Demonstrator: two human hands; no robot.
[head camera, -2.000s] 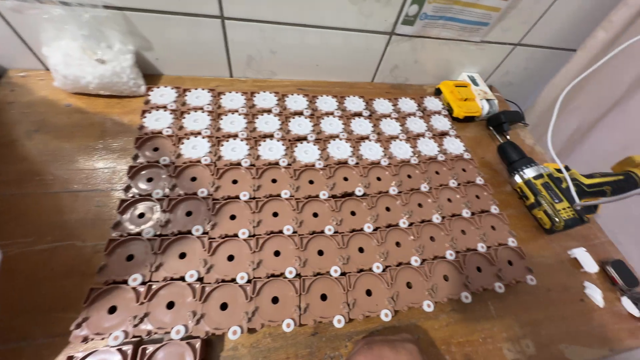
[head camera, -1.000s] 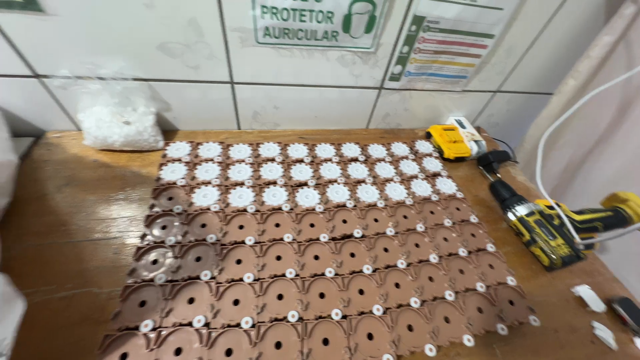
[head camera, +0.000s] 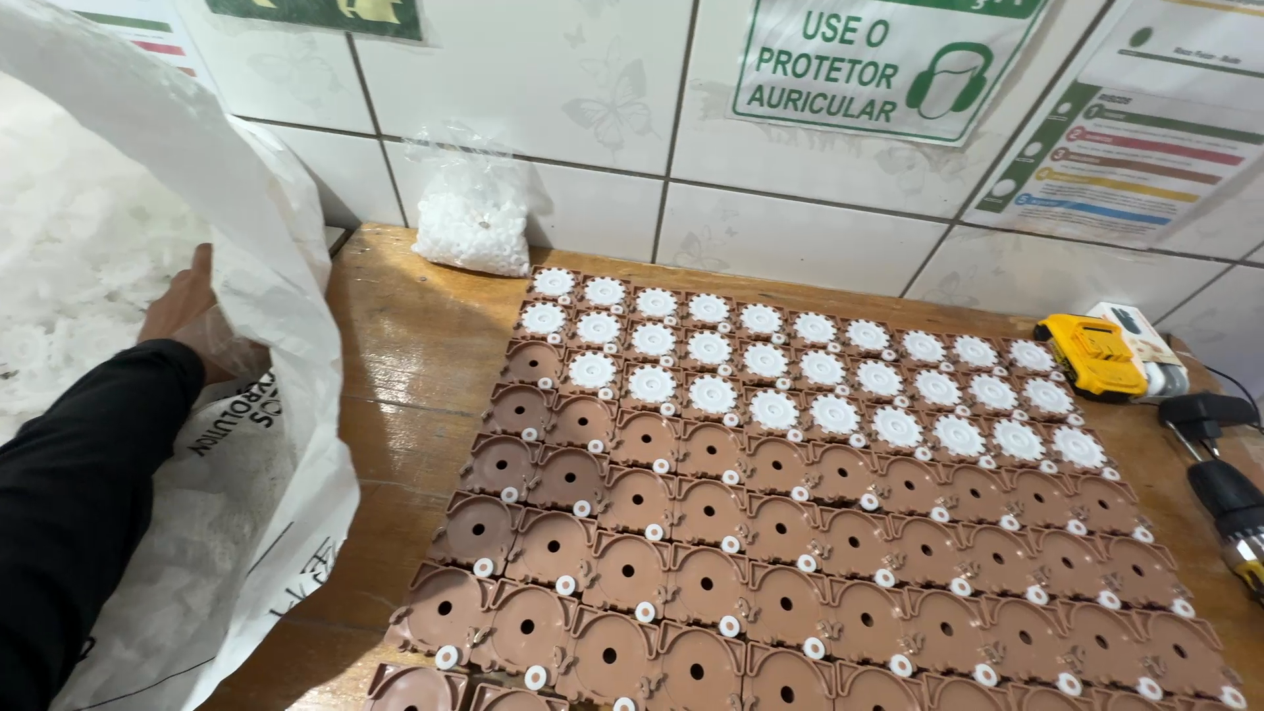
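Observation:
My left hand (head camera: 186, 314), in a black sleeve, reaches into a large white sack (head camera: 311, 464) at the left. The sack is full of loose white plastic pieces (head camera: 79, 247). The hand is among or just above them; its fingers are partly hidden, so I cannot tell if it holds anything. My right hand is out of view. Brown plastic housings (head camera: 637, 499) with round recesses and centre holes lie in rows on the wooden table. White toothed plastic wheels (head camera: 711, 393) sit in the far rows, except the leftmost housing of the third row. Small white rings sit at the housings' corners.
A clear bag of white pieces (head camera: 474, 227) stands against the tiled wall. On the right are a yellow battery pack (head camera: 1091, 355), a black charger or adapter (head camera: 1205, 417) and a cordless drill (head camera: 1224, 504), partly cut off. Signs hang on the wall (head camera: 592, 99).
The view has swung left and up, bringing the large sack into sight. My left hand, not seen a second ago, is now inside it. The rows of housings and wheels look unchanged.

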